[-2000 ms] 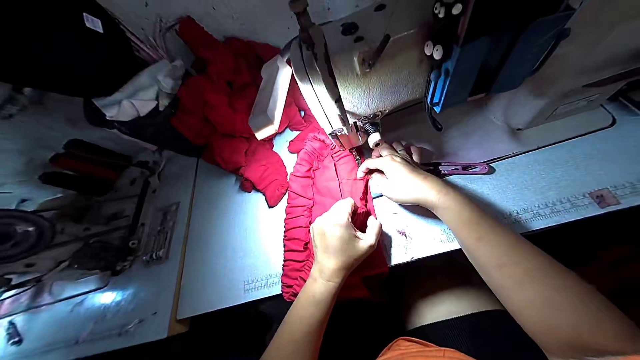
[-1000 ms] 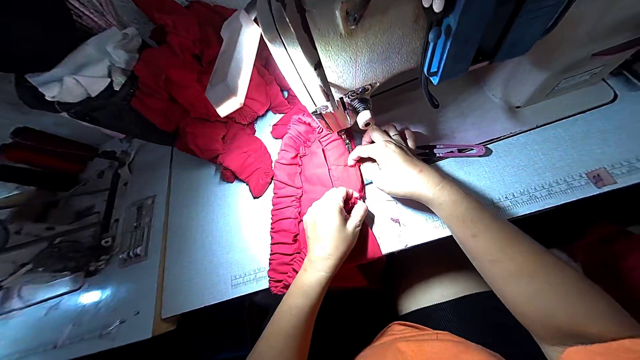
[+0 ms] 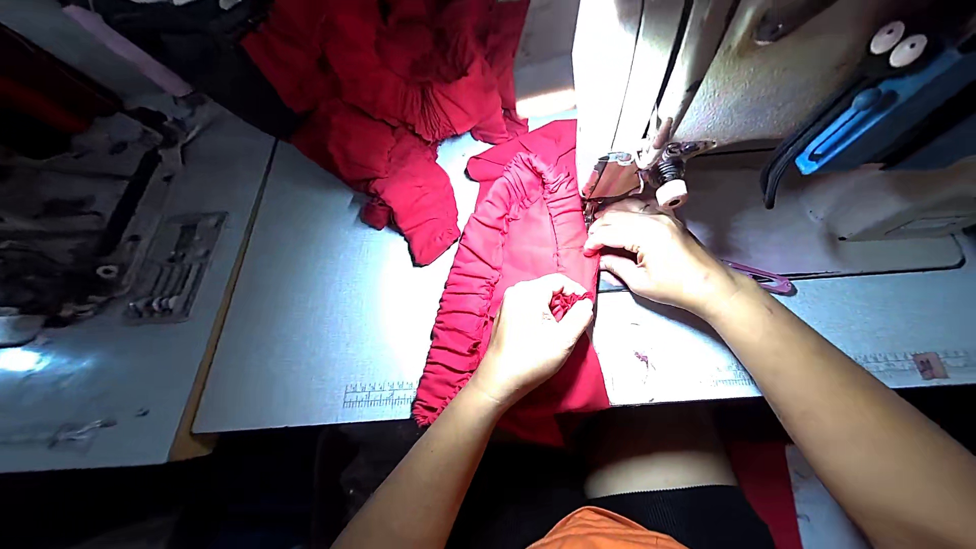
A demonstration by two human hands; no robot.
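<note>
Red fabric with a gathered, ruffled band (image 3: 467, 305) lies flat on the table under the head of a sewing machine (image 3: 633, 84), its lower end hanging over the front edge. My left hand (image 3: 537, 328) pinches a bunched bit of the red fabric between thumb and fingers. Just right of the presser foot (image 3: 590, 207), my right hand (image 3: 648, 248) grips the right edge of the same fabric, thumb and fingertips close together. The fingers farthest from me are partly hidden behind the machine's thread tension knob (image 3: 672, 194).
A heap of red gathered cloth (image 3: 404, 114) lies behind and to the left. Pink-handled thread snips (image 3: 766, 279) rest right of my right wrist. A blue holder (image 3: 846, 130) is on the machine. Another machine (image 3: 91, 206) stands on the left table. Printed rulers (image 3: 377, 396) run along the front edge.
The view has moved closer to the work. Both hands remain on the red fabric near the presser foot, with no plain change of grip.
</note>
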